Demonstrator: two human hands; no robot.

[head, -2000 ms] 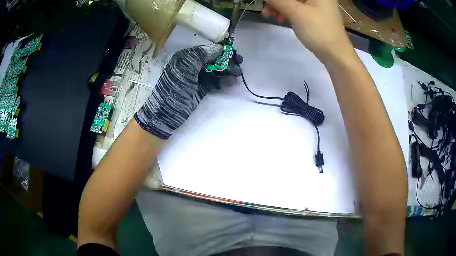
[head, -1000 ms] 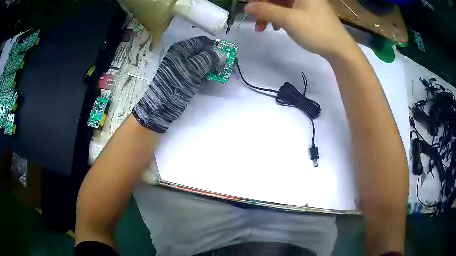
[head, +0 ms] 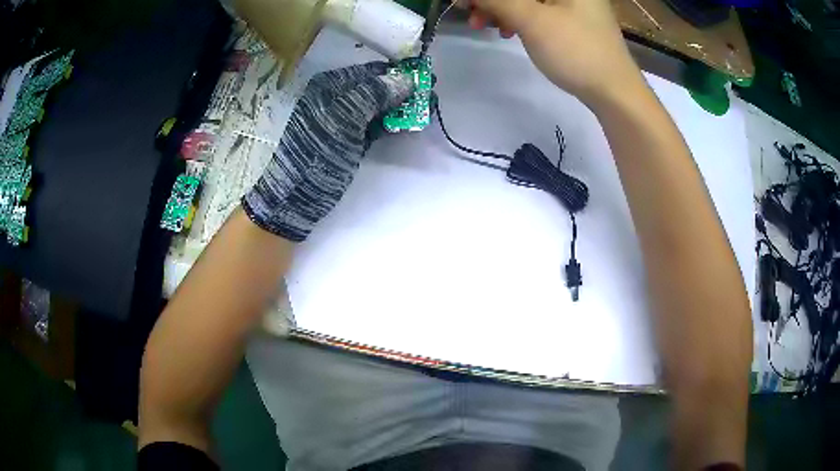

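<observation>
My left hand (head: 336, 138), in a grey-black striped knit glove, holds a green circuit board (head: 410, 103) with its solder-dotted face up. The board's top edge is at the dark tip of the soldering iron (head: 429, 28), beside the white tube. A black output cord (head: 545, 177) runs from behind the board to a tied coil on the white sheet, its plug (head: 574, 279) pointing down. My bare right hand (head: 543, 32) is at the top edge, partly cut off, its fingertips pinching a very thin strand, seemingly solder wire (head: 446, 13).
The tan hood with its white tube (head: 382, 25) is at the top left. One board (head: 180, 202) lies on the papered strip. Board rows (head: 17, 156) line the black surface at far left. A black cord pile (head: 799, 267) is at right. A brown board (head: 705, 41) is at the top right.
The board first tilted flatter and dropped away from the iron tip, then rose back to it. The right hand shifted left. The coil and plug slid slightly left and up.
</observation>
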